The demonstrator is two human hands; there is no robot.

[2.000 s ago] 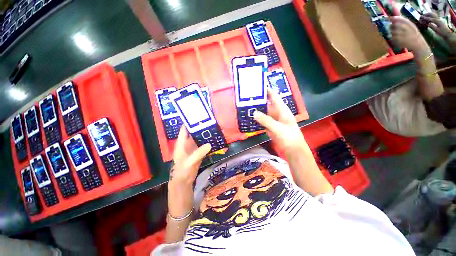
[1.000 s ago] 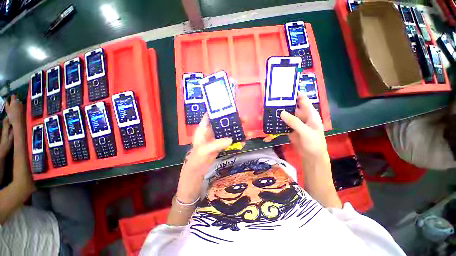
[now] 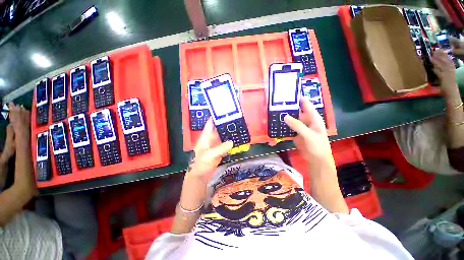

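My left hand holds a keypad phone, tilted, its screen plain white and its keypad toward me. My right hand holds a second keypad phone nearly upright, also with a white screen; my thumb lies on its upper keys. Yellow patches show beneath both phones at the fingers. Both phones are above the near part of the middle red phone tray. In that tray, phones with blue screens lie at the top right, lower right and lower left, the lower ones partly hidden.
A red tray with two rows of phones is at left. A cardboard box rests on another tray at right, with phones beside it. Other workers' hands are at both edges. A red bin with black pieces is below the bench edge.
Since two seconds ago the view has shifted, so the trays sit further right and more level. Both hands keep hold of their phones. A hand at the right is over phones again.
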